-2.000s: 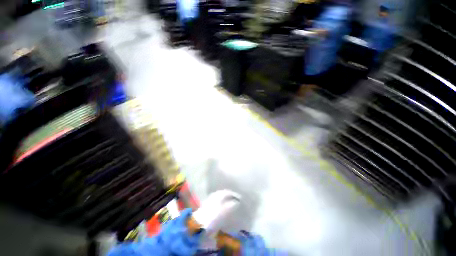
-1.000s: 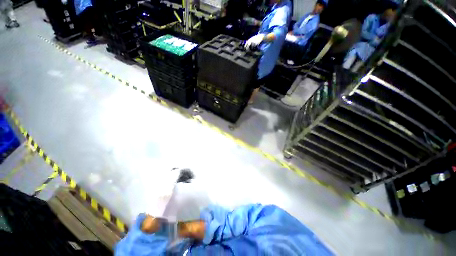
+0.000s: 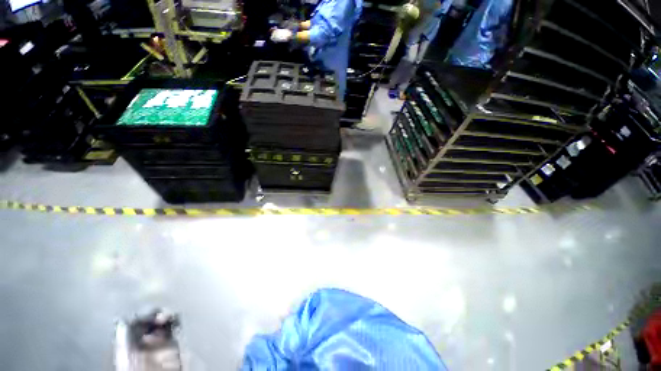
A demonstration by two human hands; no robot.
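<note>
A blue sleeve (image 3: 341, 333) of mine rises at the bottom centre; no right hand shows at it. A blurred pale shape with a dark top stands at the bottom left, cut by the edge. It looks like my left hand (image 3: 148, 351) in a light glove; whether it holds the dark part cannot be told. Beyond a yellow-black tape line, green circuit boards (image 3: 170, 107) with white parts lie on a stack of black totes (image 3: 192, 170). Beside it stands a stack of black compartmented trays (image 3: 290, 119) on a low wheeled base.
A metal rack cart (image 3: 500, 156) with many shelves stands at the right, green boards in its side. Dark boxes with labels (image 3: 580, 163) are beyond it. A person in blue (image 3: 333, 32) with white gloves is behind the trays. Floor tape (image 3: 348, 211) crosses the view. Something red is at the lower right.
The view has turned right and levelled; the tote stacks and rack cart now stand upright across the top. The pale shape has shifted to the lower left, and the wrists no longer show.
</note>
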